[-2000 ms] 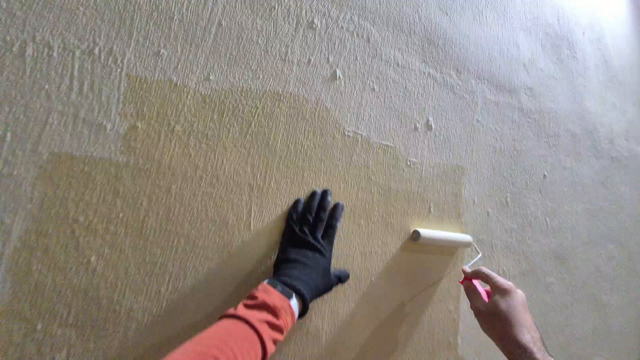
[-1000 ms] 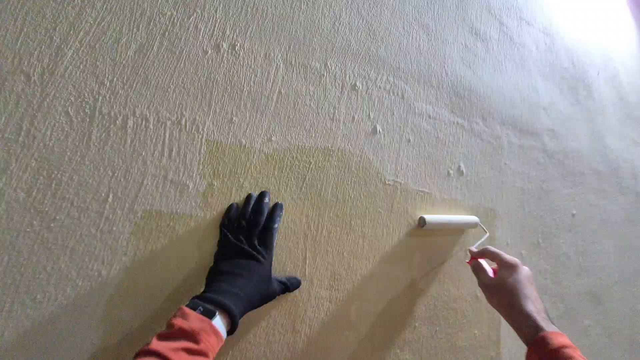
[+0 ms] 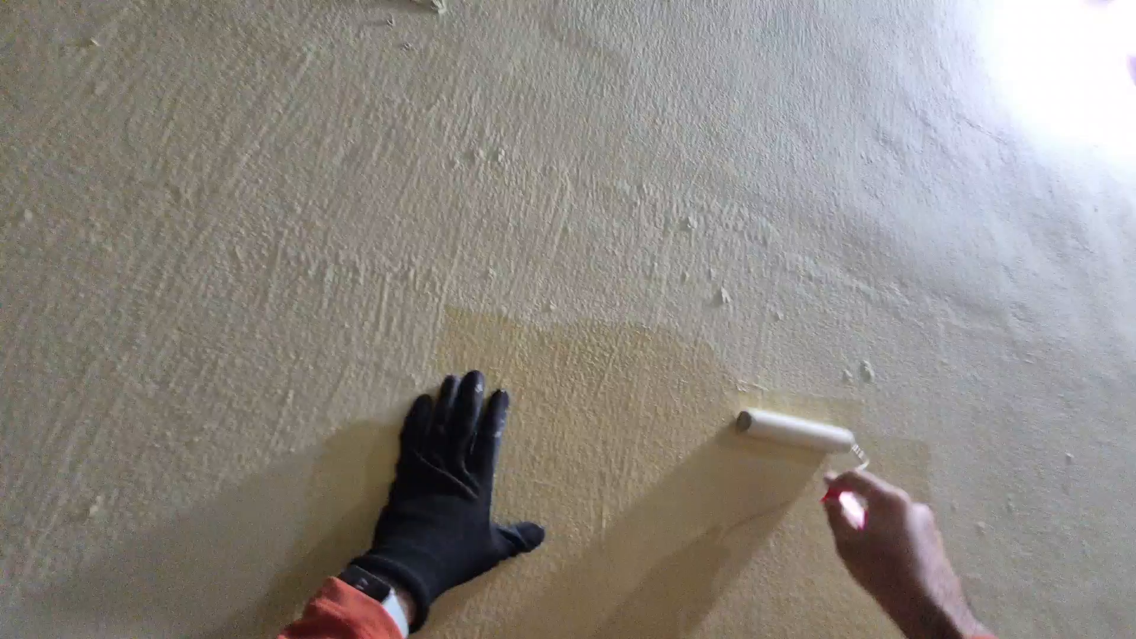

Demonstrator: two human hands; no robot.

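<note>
My left hand [image 3: 453,497], in a black glove, lies against the textured wall [image 3: 355,204] with its fingers spread and pointing up. A watch and an orange sleeve [image 3: 342,612] show at that wrist. Bare, my right hand [image 3: 892,532] grips the pink handle [image 3: 843,506] of a small paint roller. The white roller sleeve [image 3: 797,430] rests on the wall near the upper right edge of a darker, yellowish patch [image 3: 586,373]. That patch spreads between and below both hands.
Small raised lumps [image 3: 723,295] dot the wall's rough surface above the patch. Bright light falls on the upper right corner [image 3: 1065,71]. Shadows of both arms and the roller slant down to the left.
The view has shifted upward and left along the wall. My left hand has moved left across the patch, nearer its left side. The roller has stayed by the patch's right part.
</note>
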